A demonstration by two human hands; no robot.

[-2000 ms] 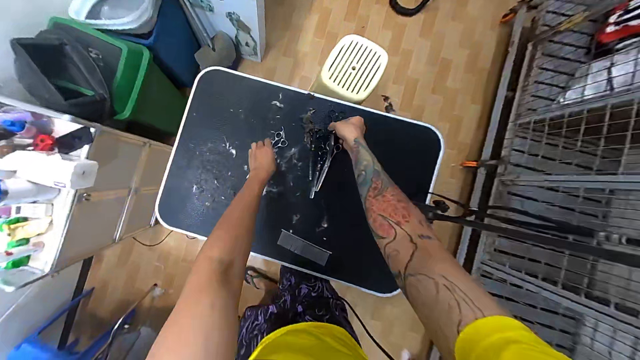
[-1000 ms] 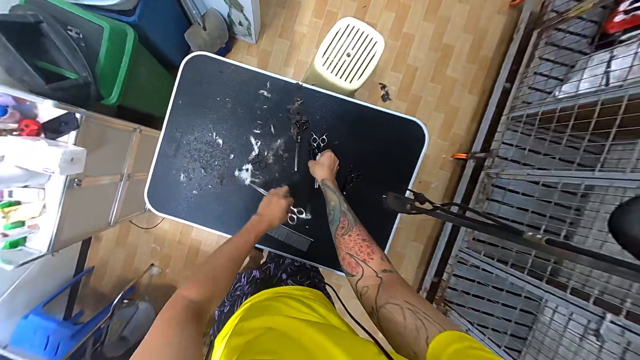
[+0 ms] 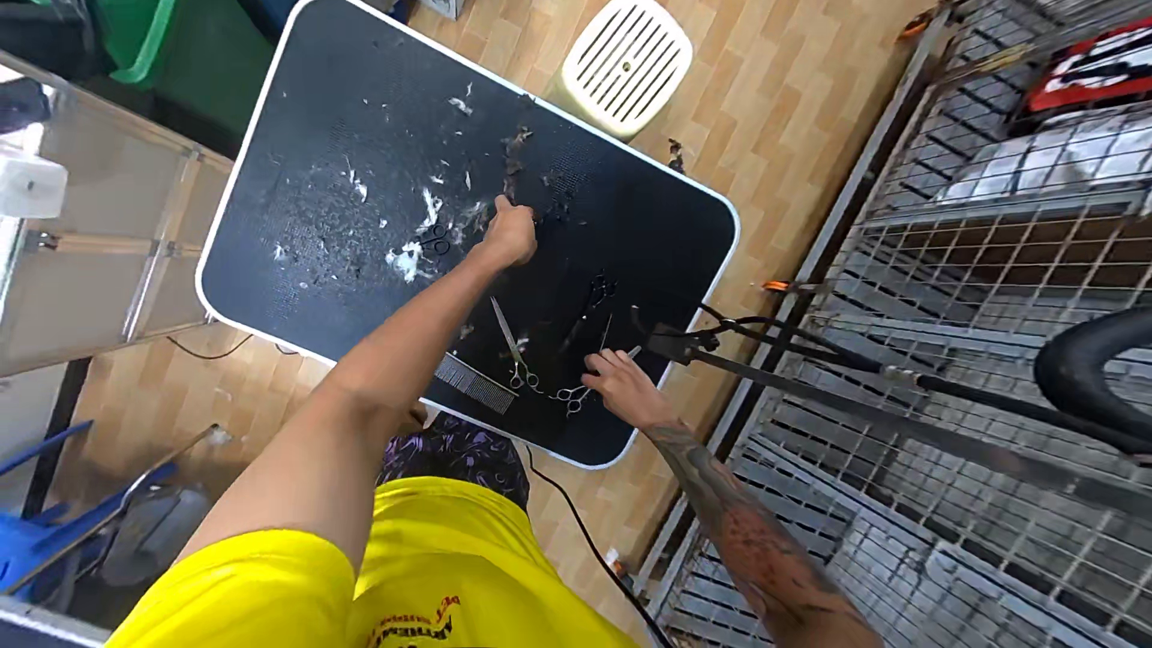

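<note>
On a black grooming table [image 3: 666, 216] with a white edge, my left hand [image 3: 510, 236] is closed around the near end of a dark, hair-covered tool [image 3: 511, 171], whose kind I cannot tell. My right hand [image 3: 624, 389] lies at the near right corner over silver scissors [image 3: 572, 396]; whether it grips them is unclear. Another pair of silver scissors [image 3: 513, 342] lies between the hands, beside a metal comb [image 3: 475, 383]. Black-handled scissors [image 3: 437, 241] lie left of my left hand. Dark scissors [image 3: 598, 292] rest above my right hand. White and dark hair clippings [image 3: 408, 261] cover the left half.
A cream plastic stool [image 3: 627, 67] stands beyond the table's far edge. Wire cages [image 3: 972, 360] line the right side, with a black bar [image 3: 810, 387] reaching to the table. A green bin [image 3: 193, 72] and a cabinet [image 3: 108, 216] are at the left. A cable [image 3: 576, 522] hangs near my legs.
My left hand has moved from the near edge up to the dark tool. My right hand has come down to the near right corner. Silver scissors now lie beside the comb. The view has shifted.
</note>
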